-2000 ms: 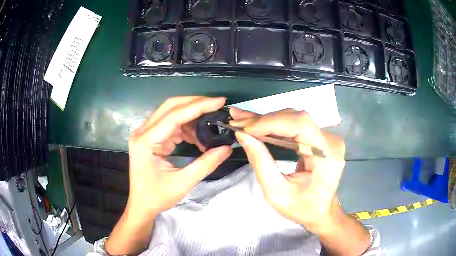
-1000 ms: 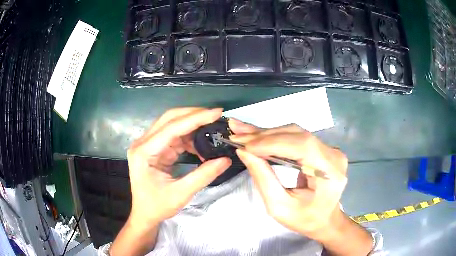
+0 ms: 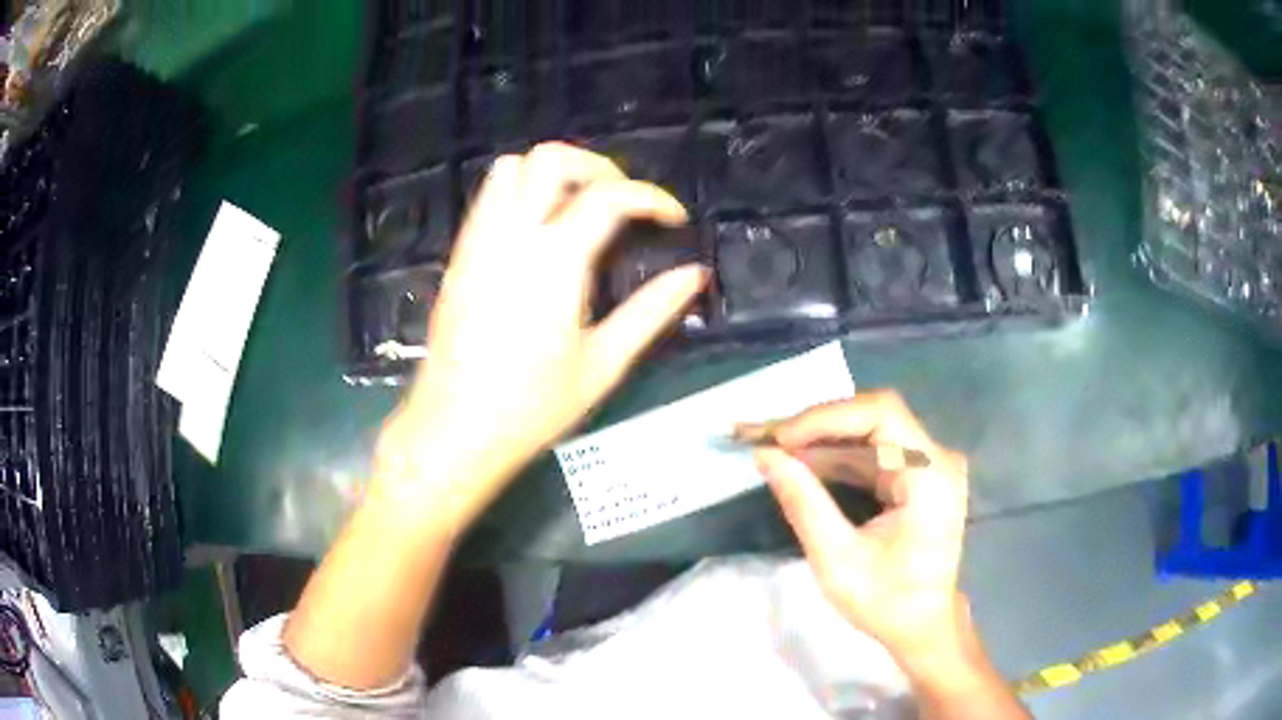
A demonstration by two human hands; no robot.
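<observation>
My left hand (image 3: 527, 303) is over the front row of the black blister tray (image 3: 914, 321), its thumb and fingers around a round black part (image 3: 647, 267) at a pocket; the hand hides part of it. Whether the part touches the pocket floor cannot be told. My right hand (image 3: 893, 528) holds the tweezers (image 3: 900, 456) like a pen, tips over the white adhesive sheet (image 3: 675, 471). The sheet lies near the table edge with small dark marks at its left end. Other front pockets hold round shapes.
A tall stack of black trays (image 3: 106, 324) stands at the left, with a white strip (image 3: 221, 331) beside it. A clear blister tray (image 3: 1216, 169) lies at the right. A blue stool (image 3: 1216, 521) and yellow-black floor tape (image 3: 1146, 640) are beyond the bench edge.
My left hand has moved up and forward to the blister tray with the black part. My right hand and the tweezers have moved off the part to the sheet, which is now more exposed. The view has shifted.
</observation>
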